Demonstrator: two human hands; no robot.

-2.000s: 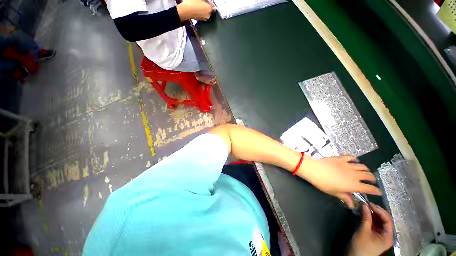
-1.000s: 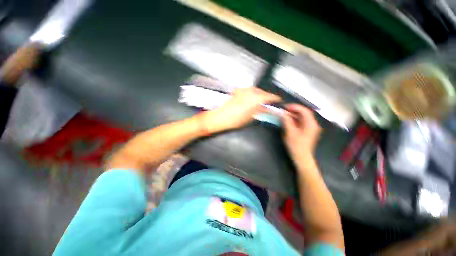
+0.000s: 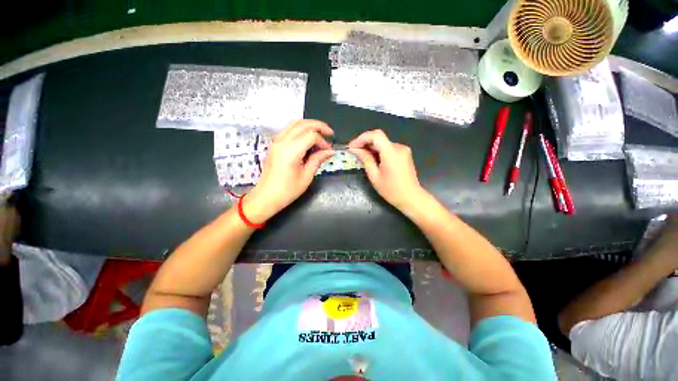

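My left hand point(image 3: 286, 167) and my right hand point(image 3: 388, 167) are close together over the green mat. Their fingertips pinch the two ends of a small panel piece point(image 3: 340, 161), pale with coloured dots. Fingers hide its ends. A segmented panel point(image 3: 236, 156), white with rows of dark dots and dark gaps, lies on the mat left of my left hand, partly covered by that hand. A flat silvery panel pack point(image 3: 232, 98) lies just behind it. A silvery panel stack point(image 3: 405, 77) with uneven edges lies behind my right hand.
A small fan point(image 3: 557, 33) stands at the back right. Red pens point(image 3: 496, 145) and a dark cable point(image 3: 534, 193) lie right of my right hand. Plastic-wrapped bundles point(image 3: 587, 111) lie further right. Neighbouring people's arms show at both edges, with a red stool point(image 3: 111, 294) at left.
The view has turned from the left neighbour to straight over the bench. My hands still hold the small piece, now above the mat near the centre.
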